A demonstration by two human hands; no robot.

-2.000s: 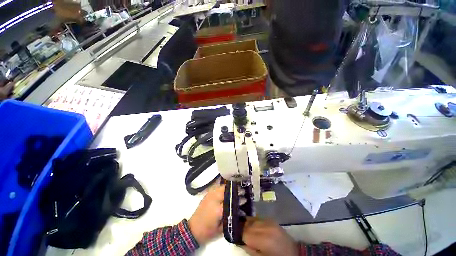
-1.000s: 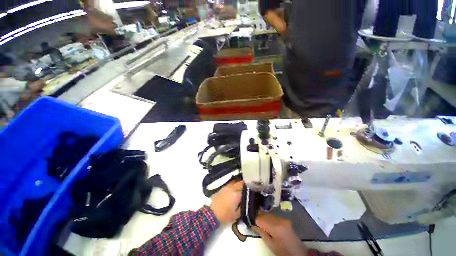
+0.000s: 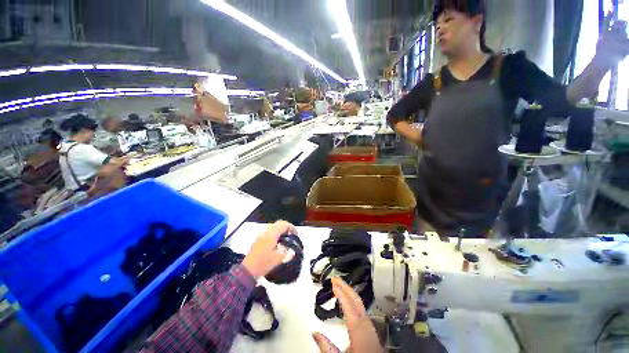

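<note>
My left hand (image 3: 270, 249) is at the middle left over the white table, its fingers closed around a black strap piece (image 3: 288, 258). My right hand (image 3: 355, 320) is at the bottom centre, fingers apart and empty, left of the machine head. Black loops (image 3: 345, 262) lie behind it, against the white sewing machine (image 3: 503, 286). Another black loop (image 3: 259, 314) lies below my left hand, beside a dark heap partly hidden by my left sleeve. The needle area is blurred and low in the picture.
A blue bin (image 3: 200, 214) with black pieces inside stands at the left. Red-and-brown cartons (image 3: 362, 196) stand behind the table. A person in an apron (image 3: 462, 138) stands behind the machine, one arm raised. Black thread cones (image 3: 530, 129) are at the right. Other workers sit at far left.
The view has tilted up. My left hand has moved from the needle area back and left to a black piece. My right hand has let go of the piece under the needle and opened.
</note>
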